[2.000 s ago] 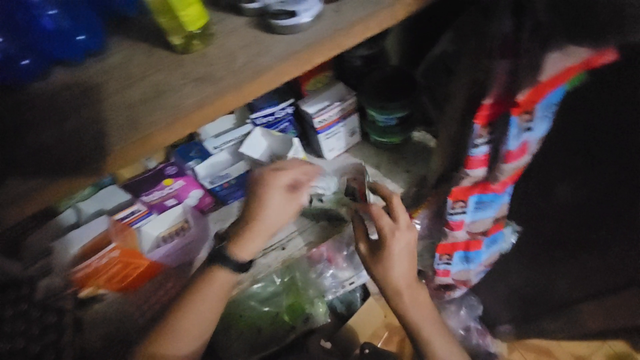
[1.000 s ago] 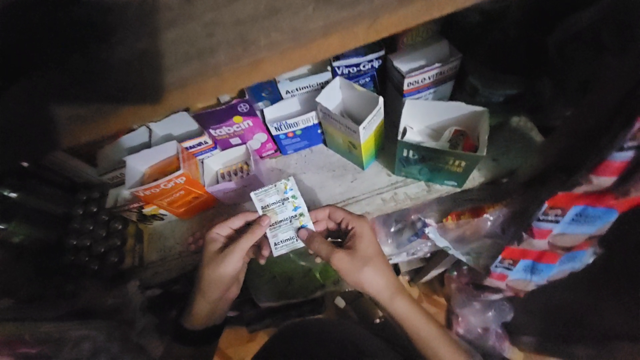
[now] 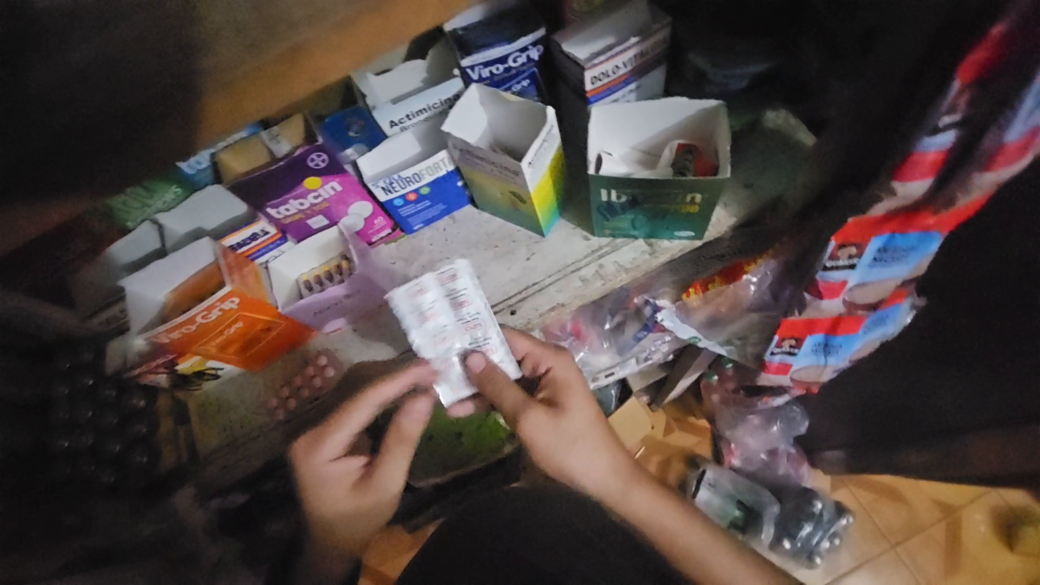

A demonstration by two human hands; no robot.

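Note:
A silvery-white blister pack with faint print (image 3: 455, 325) is pinched between the thumb and fingers of my right hand (image 3: 561, 414). My left hand (image 3: 361, 455) is beside its lower left edge, fingers apart, the index tip close to the foil; whether it touches I cannot tell. Beyond the pack stand open medicine boxes: a lilac one (image 3: 325, 284) with capsule blisters, an orange Viro-Grip box (image 3: 219, 317), a purple Tabcin box (image 3: 313, 195), a blue Neurofortan-type box (image 3: 426, 191), a yellow-green Actimicina box (image 3: 512, 171) and a dark green box (image 3: 658, 203) holding blister packs.
A wooden shelf edge (image 3: 268, 65) crosses above the boxes. Pink tablets in a blister (image 3: 301, 384) lie at the left on the worn board (image 3: 552, 260). Red and blue sachets (image 3: 877, 252) hang at the right. Plastic bags (image 3: 634, 325) lie along the board's front; bottles (image 3: 772, 512) are on the tiled floor.
One second ago both hands held a blister pack with its printed side showing; now only the right hand clearly grips a pack, and a plainer silvery face shows. The left hand has loosened its grasp.

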